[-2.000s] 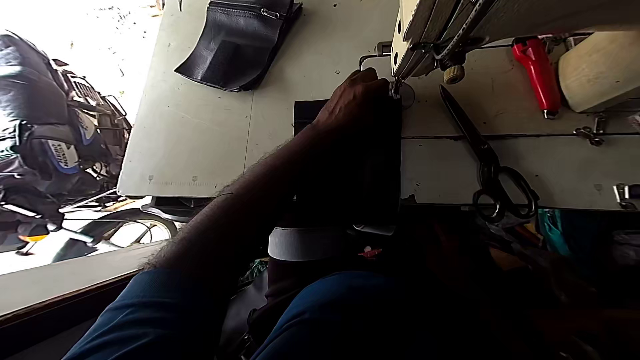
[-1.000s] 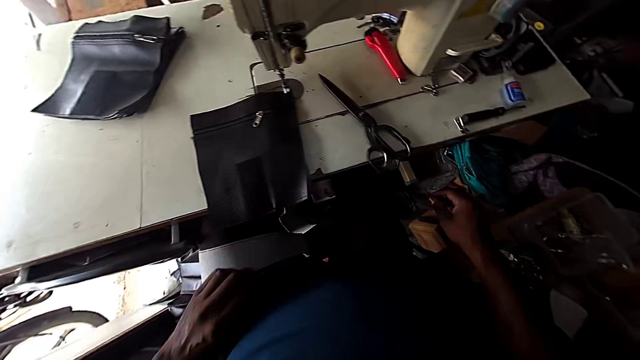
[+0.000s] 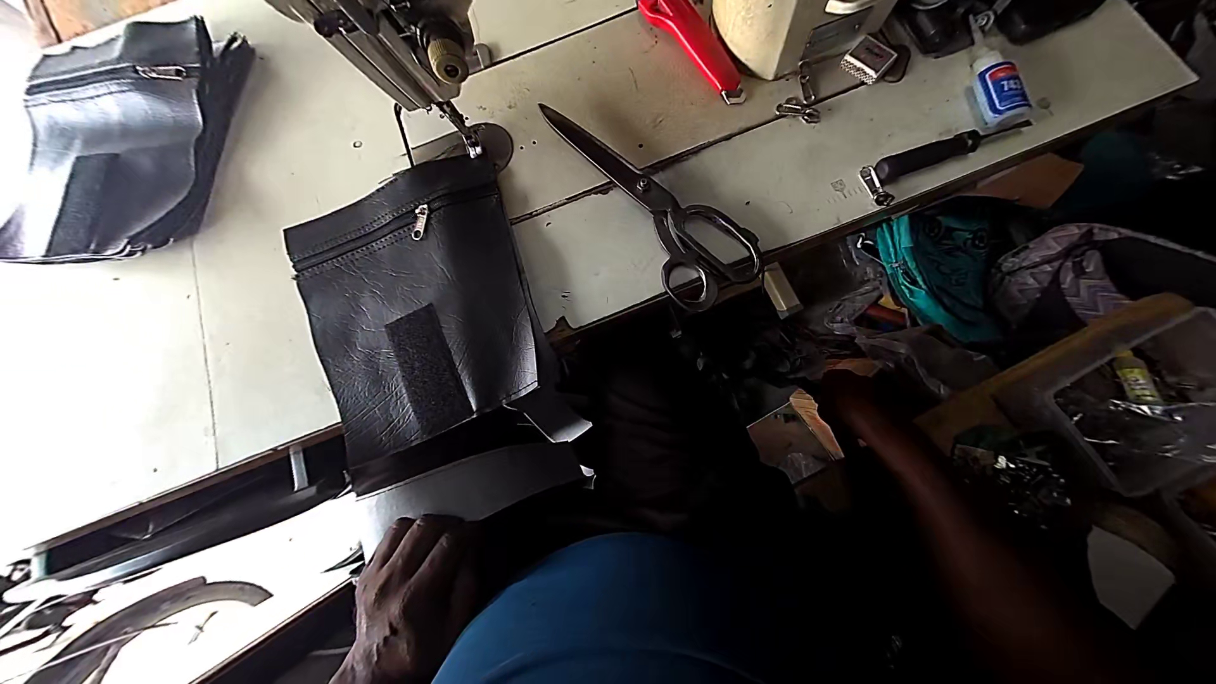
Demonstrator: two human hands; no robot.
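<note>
A black leather-like panel with a zipper (image 3: 418, 313) lies at the table's front edge, its upper corner beside the sewing machine's needle and presser foot (image 3: 472, 142). A dark fuzzy strip (image 3: 427, 366) is on it. My left hand (image 3: 413, 589) rests at the lap, by a grey sheet (image 3: 475, 484) below the panel; whether it grips anything is unclear. My right hand (image 3: 850, 399) is low at the right, in shadow near a pale wooden piece (image 3: 817, 423); its fingers are hidden in the dark. Black-handled scissors (image 3: 655, 204) lie right of the panel.
Stacked black zippered pieces (image 3: 119, 152) lie at the table's left. Toward the back right are a red cutter (image 3: 693, 47), zipper sliders (image 3: 798, 109), a glue bottle (image 3: 1000, 85) and a black-handled tool (image 3: 926, 157). A clear plastic box (image 3: 1073, 437) and a teal bag (image 3: 936, 271) stand below.
A hand was at the needle on the black panel two seconds ago; both hands are now off the panel. The right hand has gone lower into shadow. The view has swung right.
</note>
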